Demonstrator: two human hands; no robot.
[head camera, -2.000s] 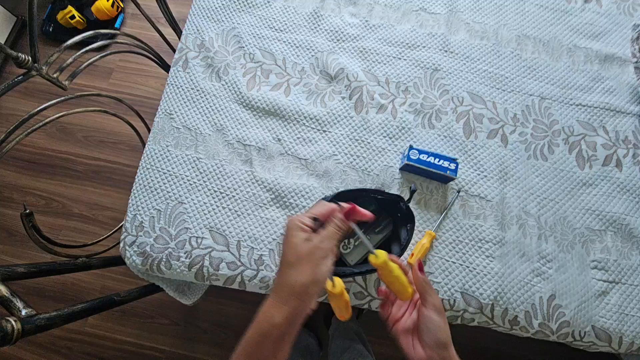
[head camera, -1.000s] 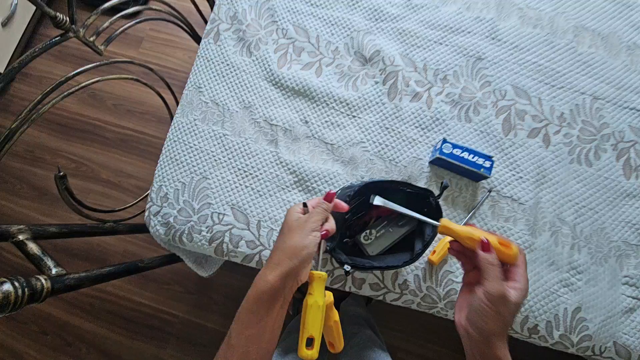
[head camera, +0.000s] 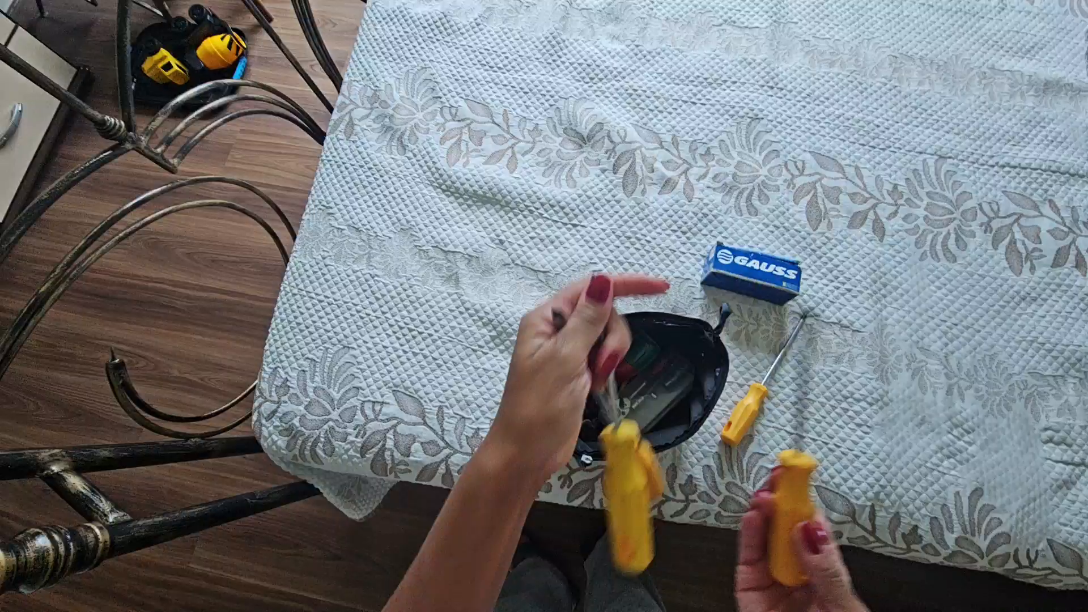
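My left hand (head camera: 565, 365) grips the metal shafts of yellow-handled screwdrivers (head camera: 627, 501), whose handles hang down in front of the bag. My right hand (head camera: 795, 552) holds another screwdriver by its yellow handle (head camera: 792, 518), its blurred shaft pointing up. A black fabric bag (head camera: 718, 387) stands open on the quilted cover, partly behind my left hand; dark items lie inside. Right of the bag, a small yellow-handled screwdriver (head camera: 745, 414) rests on the cover. A blue Gauss box (head camera: 750, 274) sits just beyond the bag and the small screwdriver.
The white quilted bedspread (head camera: 510, 221) has a leaf pattern. Along its left side stands a dark metal frame with curved bars (head camera: 127, 229). A black case with yellow tools (head camera: 187, 58) is on the wooden floor, near a light cabinet (head camera: 30, 110) at the far left.
A second ago the right hand's screwdriver pointed left across the bag; now it is upright, lower and to the right of the bag. The left hand still holds the others.
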